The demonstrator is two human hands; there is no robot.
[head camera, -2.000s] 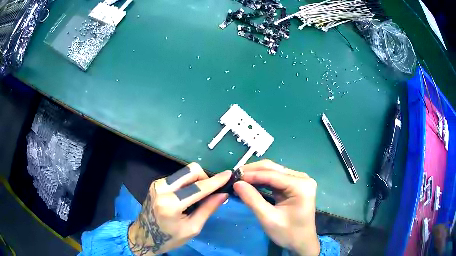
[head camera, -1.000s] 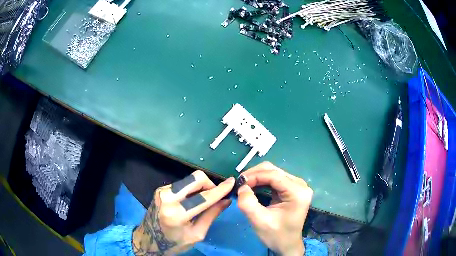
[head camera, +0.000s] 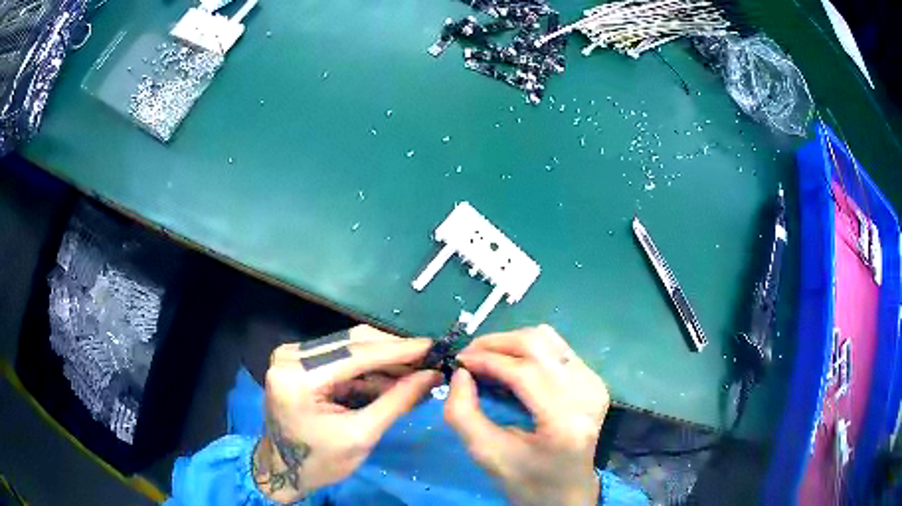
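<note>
A small black module [head camera: 451, 346] with a pale end is pinched between the fingertips of both hands at the bench's front edge. My left hand [head camera: 341, 395], with grey-black tape bands on two fingers, holds it from the left. My right hand [head camera: 529, 400] holds it from the right with thumb and fingers. The fingertips hide part of the module. A white plastic housing [head camera: 489, 251] lies flat on the green mat just beyond the hands, its two legs pointing towards me; the right leg's end lies close to the module.
Screw bag [head camera: 163, 89] and another white housing [head camera: 208, 30] lie far left. Black module pile [head camera: 514, 44], cable bundle [head camera: 648, 25] and crumpled clear film [head camera: 766, 84] lie at the back. Silver blade [head camera: 669, 285], electric screwdriver [head camera: 767, 282] and blue-rimmed tray [head camera: 813, 198] are right. Open bin [head camera: 104, 326] is below left.
The black module now shows more between the fingertips, its pale end pointing up towards the housing's leg. My left hand has turned and shifted slightly left. The housing has stayed on the mat.
</note>
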